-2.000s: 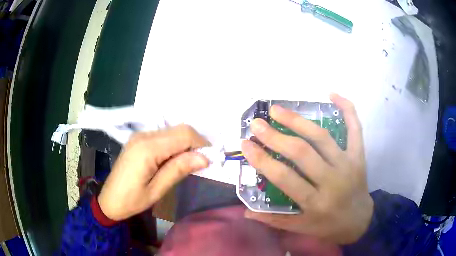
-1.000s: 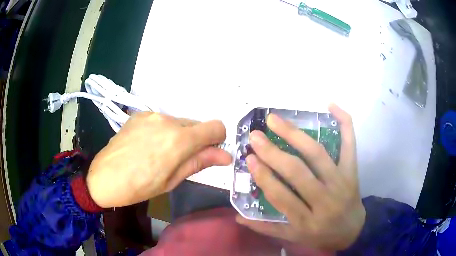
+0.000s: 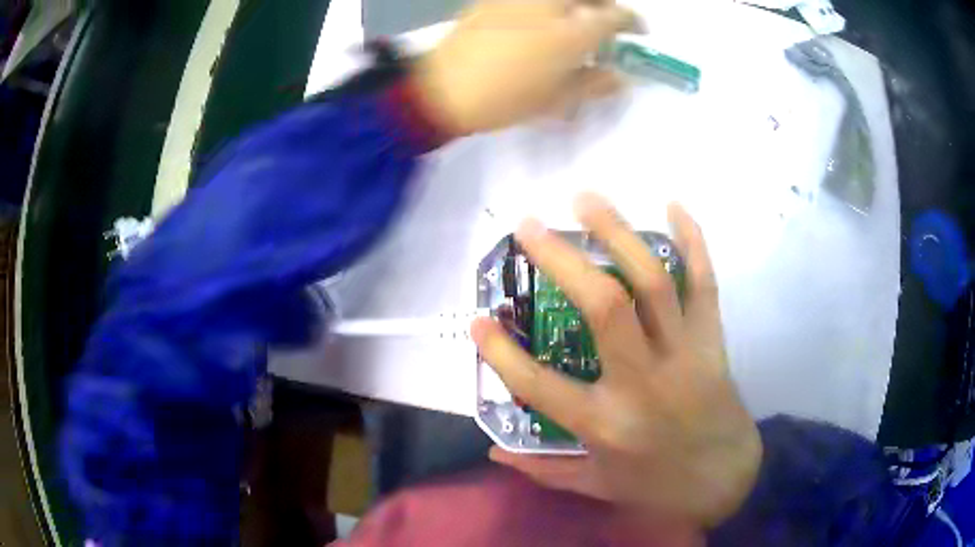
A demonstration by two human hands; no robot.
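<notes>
The white housing (image 3: 494,422) lies open on the white paper, with the green circuit board (image 3: 556,331) inside. My right hand (image 3: 631,374) is spread over the housing, fingers apart, holding it at its edges. The white power cord (image 3: 390,327) runs into the housing's left side through its ribbed collar. Its plug (image 3: 128,235) shows at the left, and my left sleeve hides the cord between. My left hand (image 3: 535,64) is blurred at the top, at the end of the screwdriver (image 3: 658,66) with the green handle; its grip is unclear.
White paper (image 3: 791,321) lies under the work. The clear bag (image 3: 850,155) lies at its right side, and a blue ring (image 3: 941,256) is beyond. The dark green conveyor with cream edging (image 3: 192,118) runs along the left. A grey sheet (image 3: 406,13) shows at the top.
My left hand has left the cord collar and moved up to the screwdriver. The collar now sits at the housing's edge. My right hand stays on the housing.
</notes>
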